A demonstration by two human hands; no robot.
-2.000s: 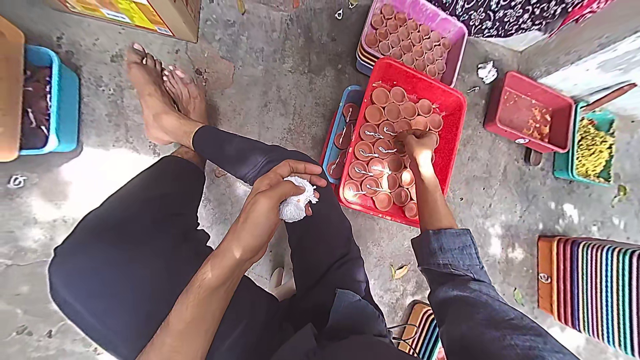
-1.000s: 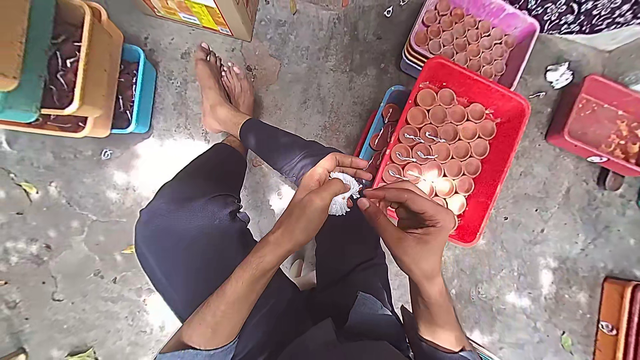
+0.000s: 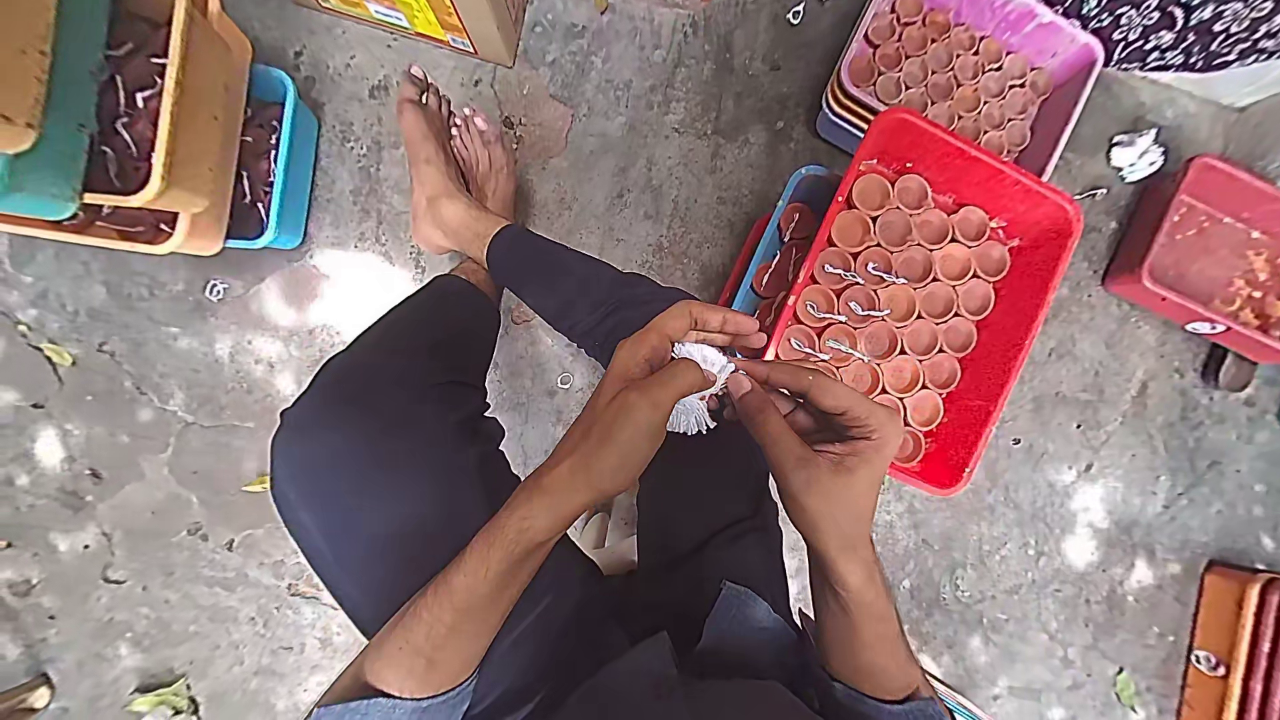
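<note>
My left hand (image 3: 650, 385) is closed around a bundle of white cotton wicks (image 3: 697, 388), whose loose ends fan out below the thumb. The thumb and forefinger of my right hand (image 3: 825, 415) pinch at the bundle's right edge; whether a single wick is between them is too small to tell. Just beyond my right hand lies a red plastic tray (image 3: 1010, 400) holding rows of small round clay cups (image 3: 937, 300). Across several cups on the tray's left side rest twisted white wicks (image 3: 868, 308).
A pink tray (image 3: 1075, 60) of clay cups stands behind the red one, and a blue tray (image 3: 800, 190) lies partly under it. Stacked orange tubs (image 3: 205, 120) and a blue tub (image 3: 298, 170) are at left, a cardboard box (image 3: 490, 25) at top, a red container (image 3: 1150, 250) at right.
Two seconds ago my right hand was over the cups in the red tray; it has come back to the wick bundle in my left hand. The view has shifted left.
</note>
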